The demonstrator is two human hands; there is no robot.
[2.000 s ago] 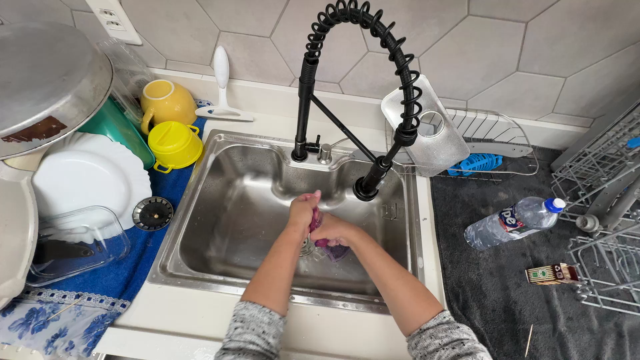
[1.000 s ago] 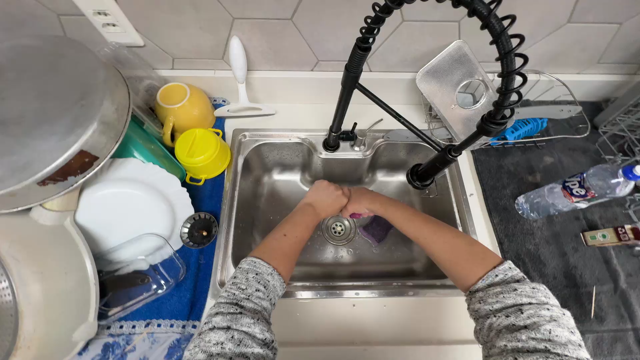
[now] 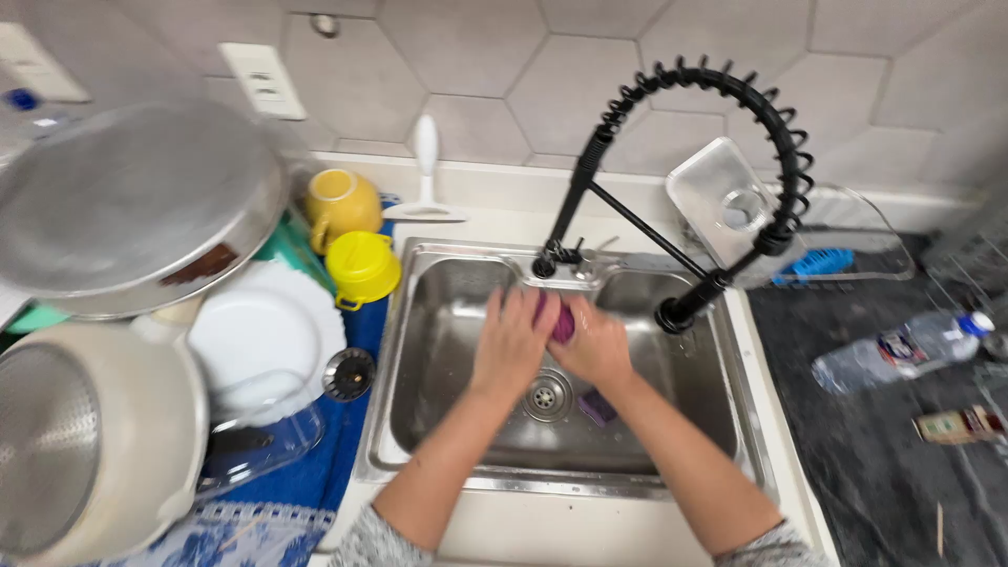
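Note:
A wadded magenta cloth or scrubber (image 3: 562, 323) is pressed between my two hands over the stainless steel sink (image 3: 488, 457). My left hand (image 3: 512, 335) lies flat against its left side, fingers pointing up. My right hand (image 3: 594, 339) is curled around its right side. Blur hides what exactly the magenta thing is. Below the hands, a purple sponge (image 3: 597, 407) rests on the sink floor, right of the drain strainer (image 3: 547, 396). The head of the black spring-neck faucet (image 3: 677, 313) hangs to the right of my right hand.
Left, a blue towel (image 3: 346, 437) holds a white plate (image 3: 252, 339), a yellow mug (image 3: 342, 206), a bright yellow cup (image 3: 362, 268) and a drain basket (image 3: 349, 374), beside large pots (image 3: 150, 441). On the right are a wire rack (image 3: 874, 276) and a plastic bottle (image 3: 898, 350).
My hands, clasped together one second ago, are now spread against the two sides of the magenta thing, higher over the sink. The purple sponge remains beside the drain.

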